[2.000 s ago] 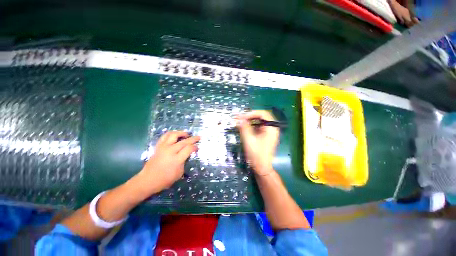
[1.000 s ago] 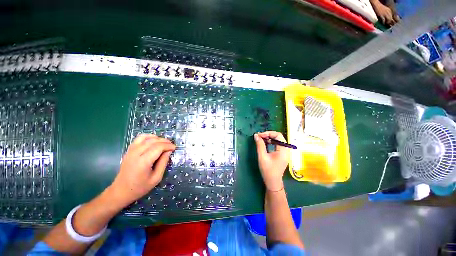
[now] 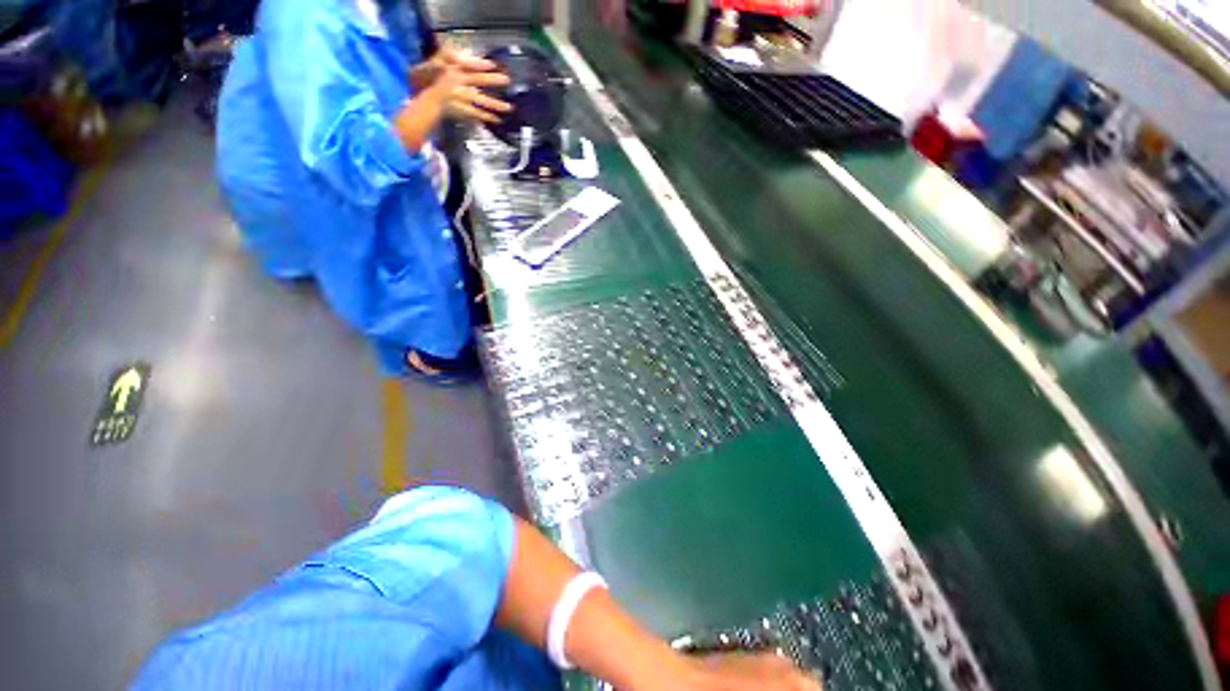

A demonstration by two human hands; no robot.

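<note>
My left hand is at the bottom edge, partly cut off, with a white band on the wrist. It lies at the near side of a clear blister tray of small dark parts, which the lower edge also cuts off. Its fingertips are hidden, so I cannot tell if it holds anything. My right hand and the dark pen-like tool are out of the picture. Another clear tray of small parts lies further along the green bench, its upper end crossing the white strip.
A white-framed flat item lies beyond the second tray. A person in a blue smock stands at the bench, hands near a dark round device. A black slotted tray is at the back. Grey floor is at left.
The view has swung left along the bench. My right hand, the tool, the yellow bin and the fan have left the picture. My left hand now sits at the bottom edge.
</note>
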